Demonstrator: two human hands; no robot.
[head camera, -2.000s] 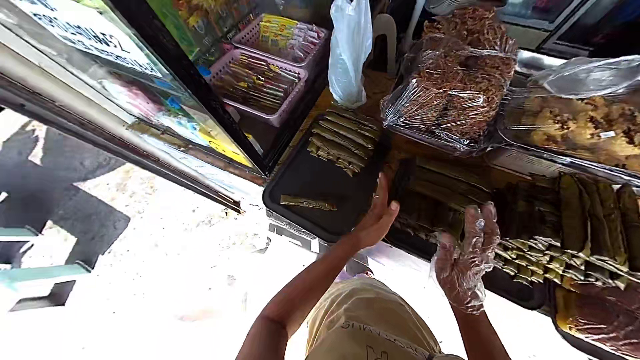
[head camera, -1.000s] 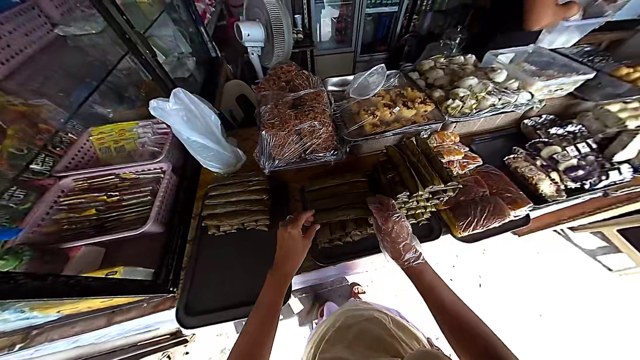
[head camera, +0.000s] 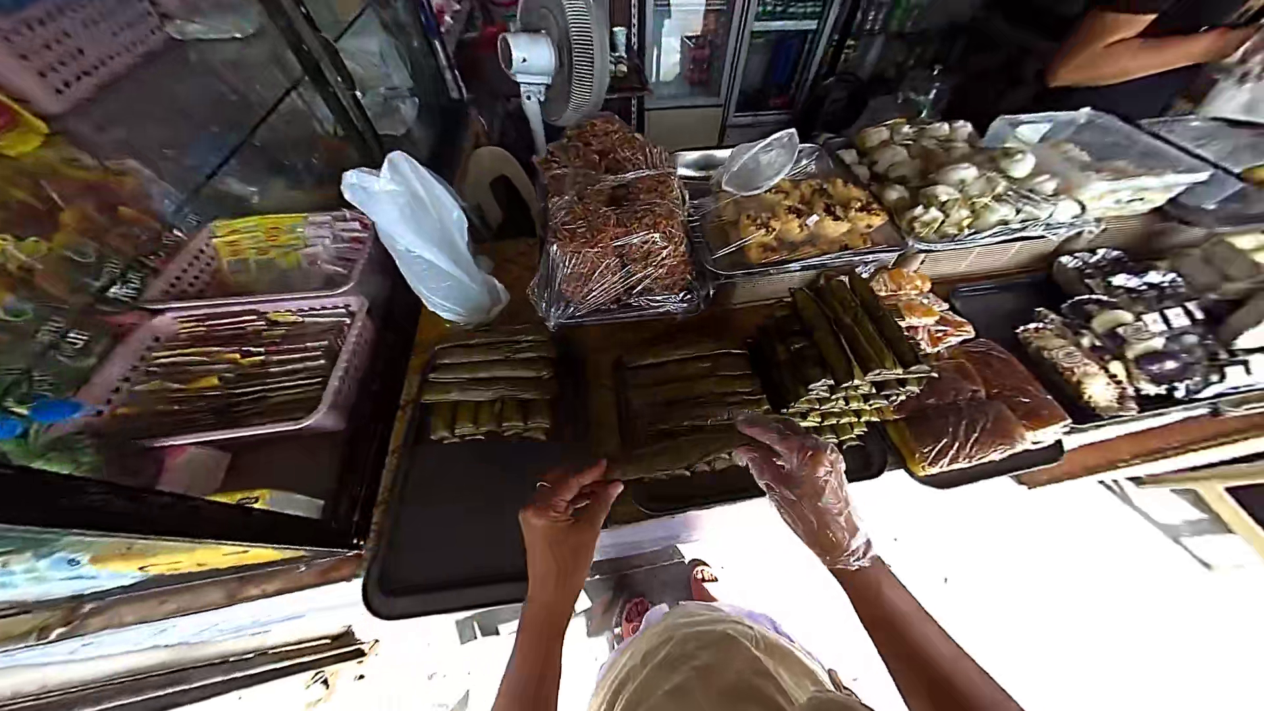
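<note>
Long leaf-wrapped rolls (head camera: 691, 395) lie in rows on a dark tray at the centre. My bare left hand (head camera: 568, 513) is at their near left end, thumb and index finger close together; whether it pinches a roll cannot be told. My right hand (head camera: 800, 484), in a clear plastic glove, touches the right end of the nearest roll (head camera: 676, 454). Just beyond it rises a stack of green leaf-wrapped rolls (head camera: 854, 341). To the left, a black tray (head camera: 449, 533) bears a smaller stack of wrapped rolls (head camera: 491, 380) at its far end.
Behind the rolls stand a film-wrapped pack of brown shredded food (head camera: 617, 227), a covered tray of yellow pastries (head camera: 800, 217) and a white plastic bag (head camera: 425, 237). Pink baskets (head camera: 336, 395) are left, brown packs (head camera: 978, 405) right. A co-worker's arm (head camera: 1136, 59) shows at the far right.
The view has swung far to the right since the oldest frame. The single roll near the black tray's near end there no longer shows. Both hands have come down to the centre rolls.
</note>
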